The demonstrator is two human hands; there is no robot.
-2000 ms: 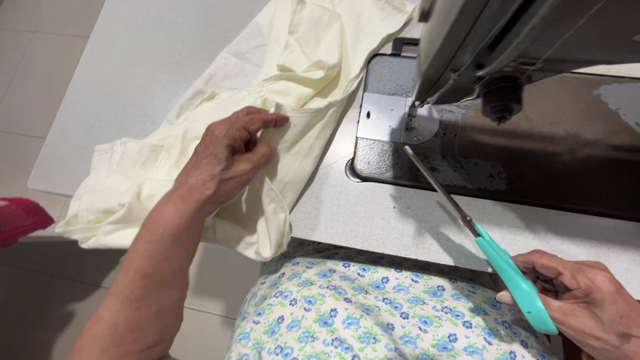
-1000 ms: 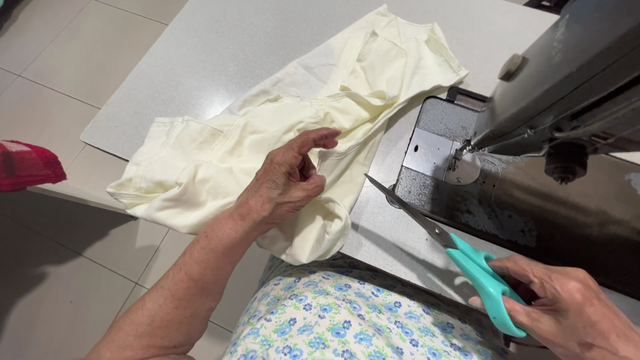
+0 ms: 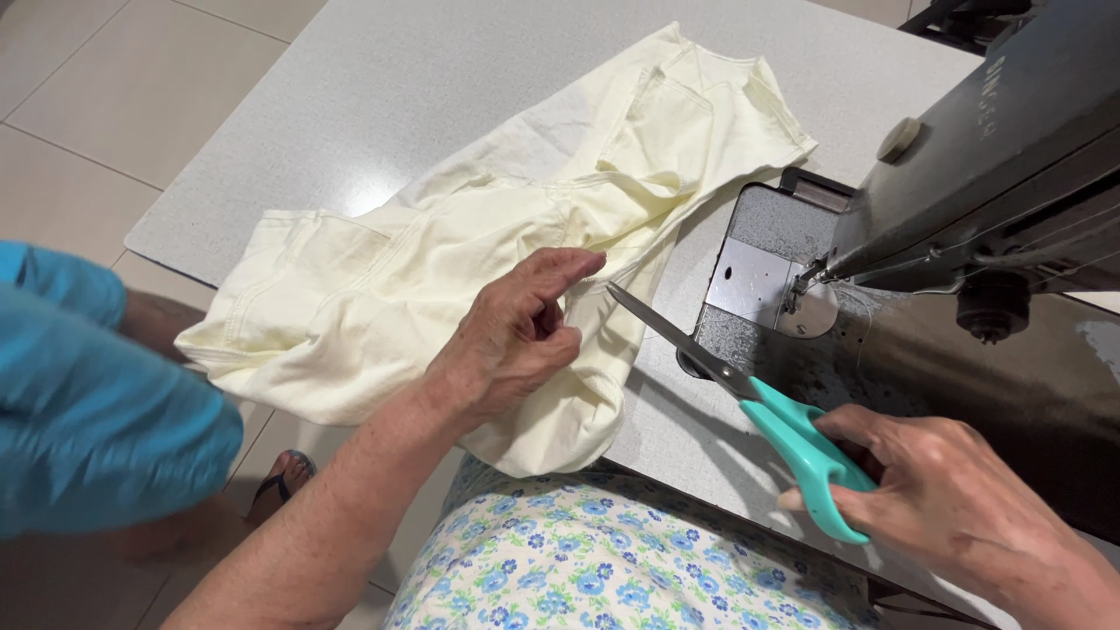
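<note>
A pale yellow cloth garment with stitched seams lies rumpled on the light table, one end hanging over the front edge. Above its middle is my left hand, thumb and forefinger extended and the other fingers curled; whether it pinches a thread or a bit of cloth cannot be told. My right hand holds scissors with turquoise handles, fingers through the loops. Their blades look closed, and the tips point at the garment, close beside my left fingertips. The sewing machine's needle and presser foot are right of the blades.
The Singer sewing machine stands at the right on its dark metal bed. The grey-white table extends behind the garment. Another person in blue shorts stands close at the left. Below is my lap in flowered cloth.
The person in blue shorts has come into view at the left, where a red thing showed earlier. My right hand still holds the scissors, whose blades have turned more toward my left hand.
</note>
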